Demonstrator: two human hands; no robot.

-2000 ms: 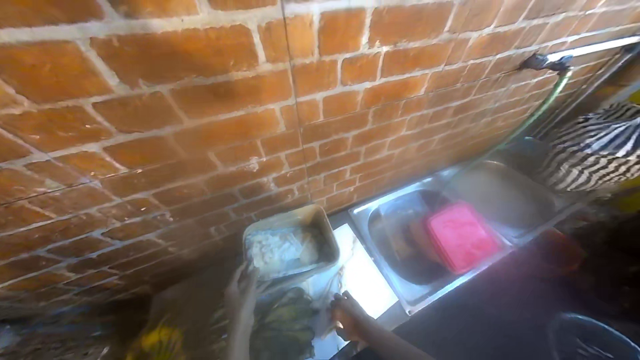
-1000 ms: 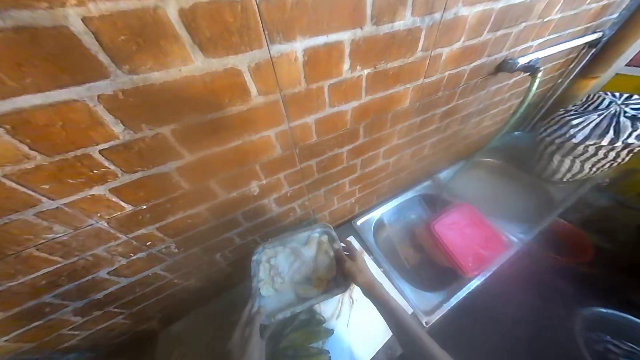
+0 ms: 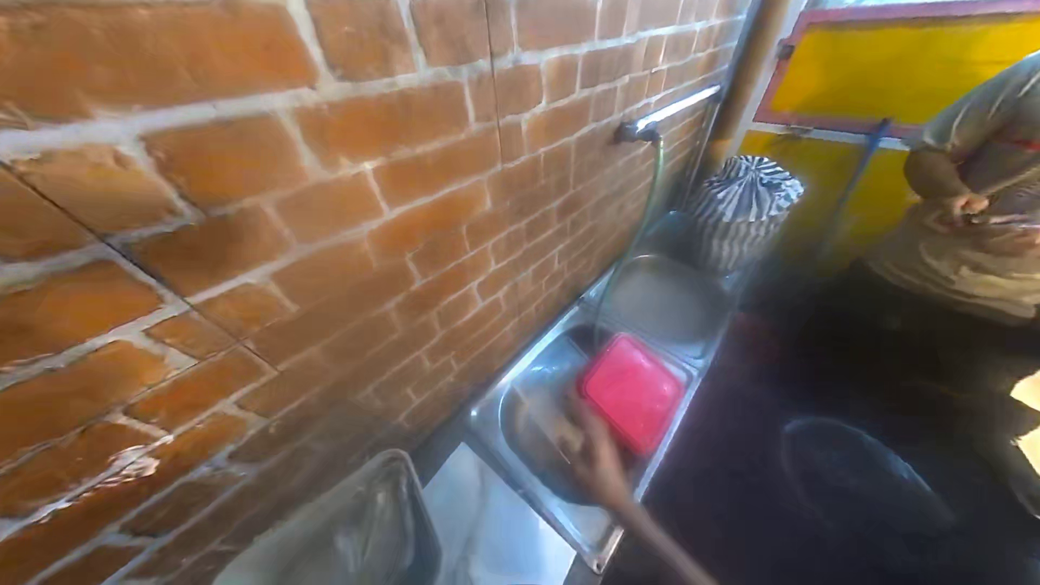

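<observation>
My right hand (image 3: pixel 591 447) reaches over the near basin of the stainless steel sink (image 3: pixel 520 487), blurred by motion. Its fingers are beside the left edge of a pink plastic lid or tray (image 3: pixel 634 392), which lies tilted across the basin's right part. Whether the fingers hold something long and pale or only pass over it, I cannot tell. A rectangular container (image 3: pixel 349 528) stands at the bottom left, near the brick wall, partly cut off by the frame. My left hand is out of view.
A green hose (image 3: pixel 652 191) hangs from a wall pipe (image 3: pixel 674 110) into the sink. Beyond the far basin (image 3: pixel 666 301) stands a bundle in striped cloth (image 3: pixel 743 211). Another person (image 3: pixel 967 195) stands at the right. A large round tub (image 3: pixel 861 463) is low on the right.
My right hand has moved from the container's edge to over the near basin. The view has swung right, bringing the other person into sight, and my left hand has left the view.
</observation>
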